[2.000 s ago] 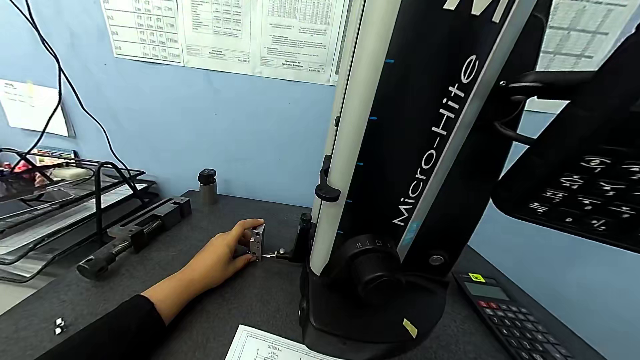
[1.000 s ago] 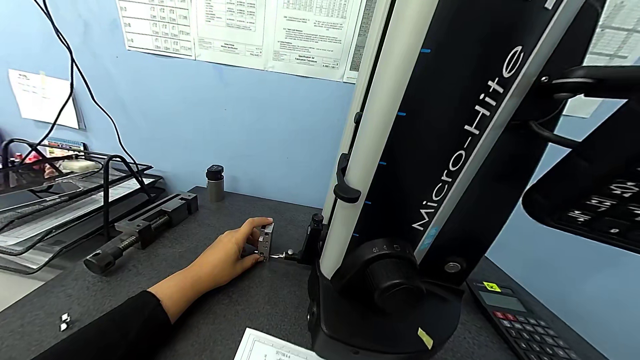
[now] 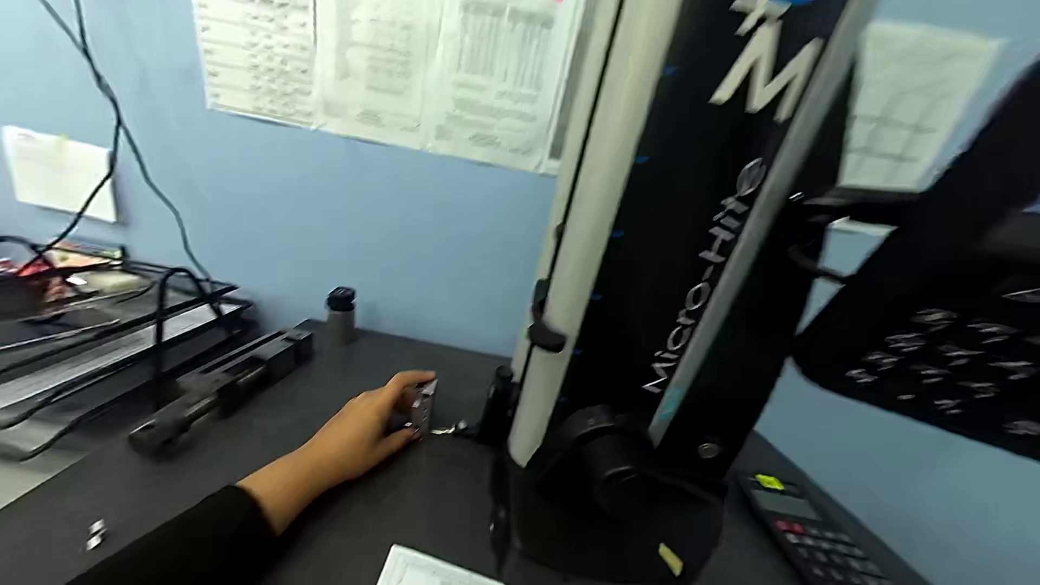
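My left hand [image 3: 361,431] rests low over the dark granite surface plate [image 3: 366,512], its thumb and fingers closed on a small metal block [image 3: 422,406]. Just right of the block is the thin probe [image 3: 447,430] of a Micro-Hite height gauge [image 3: 691,268]; whether they touch cannot be told. The probe's black holder [image 3: 497,406] sits beside the gauge's pale column. At the column's foot is a round black knob [image 3: 605,455]. My right hand is out of view.
A black machine vise [image 3: 236,382] and a small grey cylinder with a black cap [image 3: 341,317] stand at the back left. Wire trays [image 3: 162,325] lie beyond the left edge. A calculator [image 3: 804,520], a printed sheet [image 3: 431,569] and small metal pieces [image 3: 96,534] lie on the plate.
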